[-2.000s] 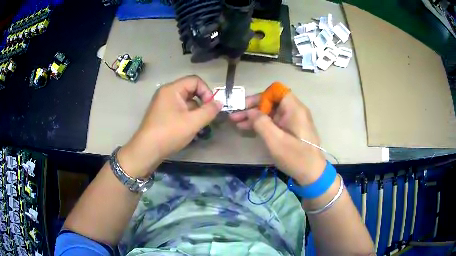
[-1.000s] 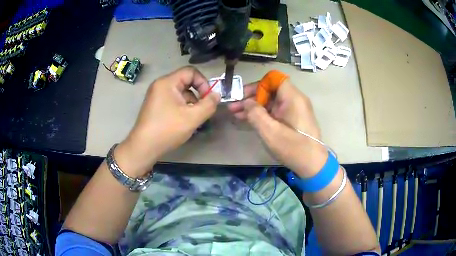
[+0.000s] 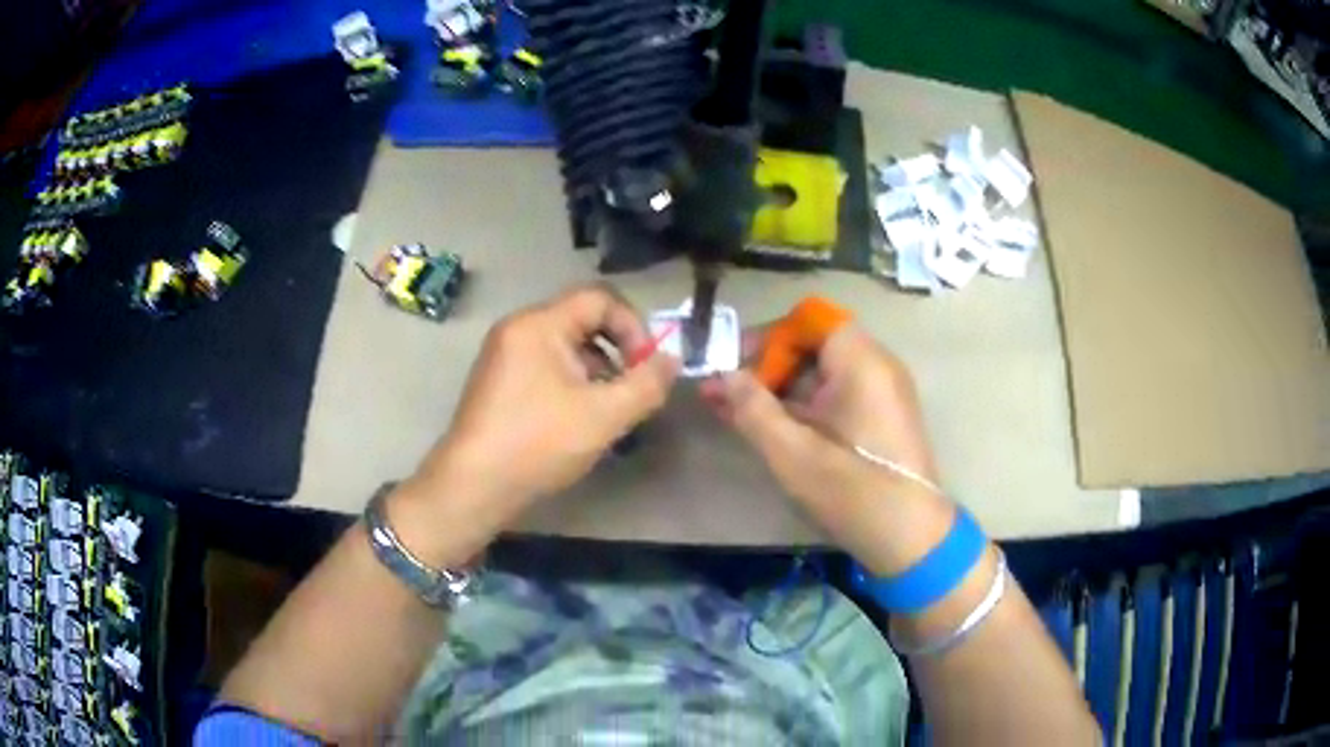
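Observation:
My left hand (image 3: pixel 562 387) pinches a red lead wire (image 3: pixel 651 346) between thumb and fingers; a dark part, likely a board, shows partly below the palm. The white plug housing cover (image 3: pixel 719 339) lies between my fingertips, its hollow side up. My right hand (image 3: pixel 824 416), with an orange finger cot (image 3: pixel 802 339), touches its right edge. A thin solder wire (image 3: pixel 893 467) trails over my right wrist. The dark soldering iron (image 3: pixel 705 299) points down, its tip over or in the cover; the exact contact is blurred.
Black ribbed hose (image 3: pixel 605 88) and yellow sponge (image 3: pixel 796 202) stand behind the hands. White covers (image 3: pixel 955 219) are piled at right, beside brown cardboard (image 3: pixel 1167 307). One circuit board (image 3: pixel 423 280) lies at left; more boards (image 3: pixel 124 139) are on the black mat. Units fill a tray (image 3: pixel 59 598) lower left.
The camera view has shifted, so the bench appears lower and further right and units at the back show. The hands keep nearly the same hold on the cover and red wire under the iron.

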